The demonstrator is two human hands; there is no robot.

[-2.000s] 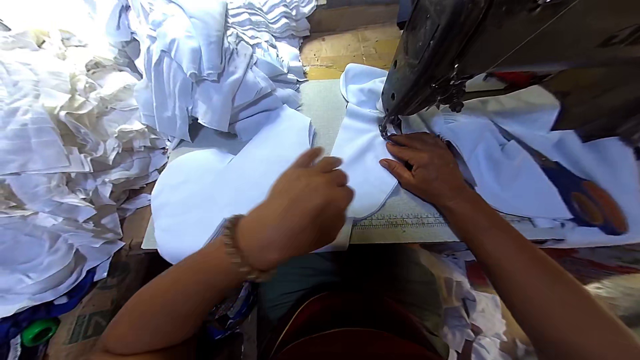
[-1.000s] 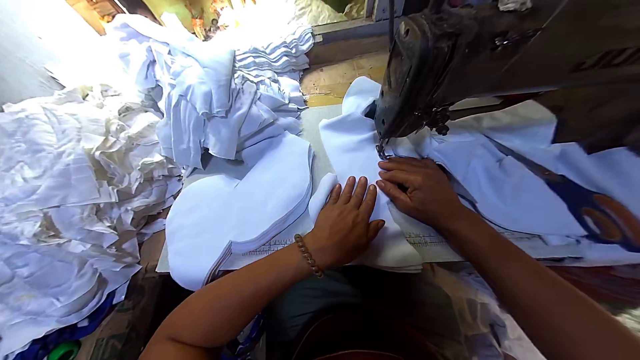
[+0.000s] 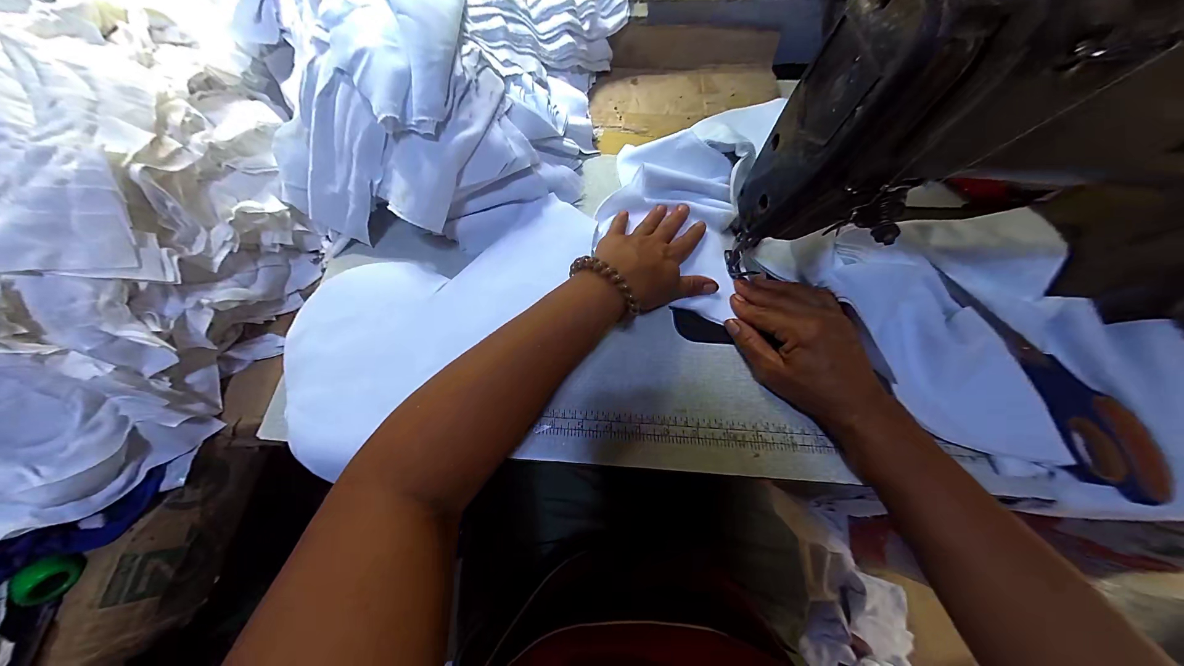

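Note:
A white fabric piece (image 3: 680, 185) lies under the presser foot (image 3: 737, 262) of a dark sewing machine (image 3: 832, 120). My left hand (image 3: 652, 259), with a beaded bracelet at the wrist, rests flat on that fabric with its fingers spread, left of the foot. Close in front of the foot, my right hand (image 3: 800, 342) has its fingertips at the fabric's near edge; whether it pinches the cloth cannot be told. Stacked white cut pieces (image 3: 388, 342) lie under and beside my left forearm. More white cloth (image 3: 934, 351) spreads to the right of my right hand.
Blue-handled scissors (image 3: 1101, 425) lie on the cloth at right. A printed ruler strip (image 3: 684, 430) runs along the table's near edge. Piled white fabric (image 3: 398, 102) stands behind on the left, and a large heap of white cloth pieces (image 3: 111, 240) fills the far left.
From above the cloth, my left hand came down onto it, then moved away from me with the fabric. The near part of the fabric has drawn back, baring the ruler strip and a dark plate.

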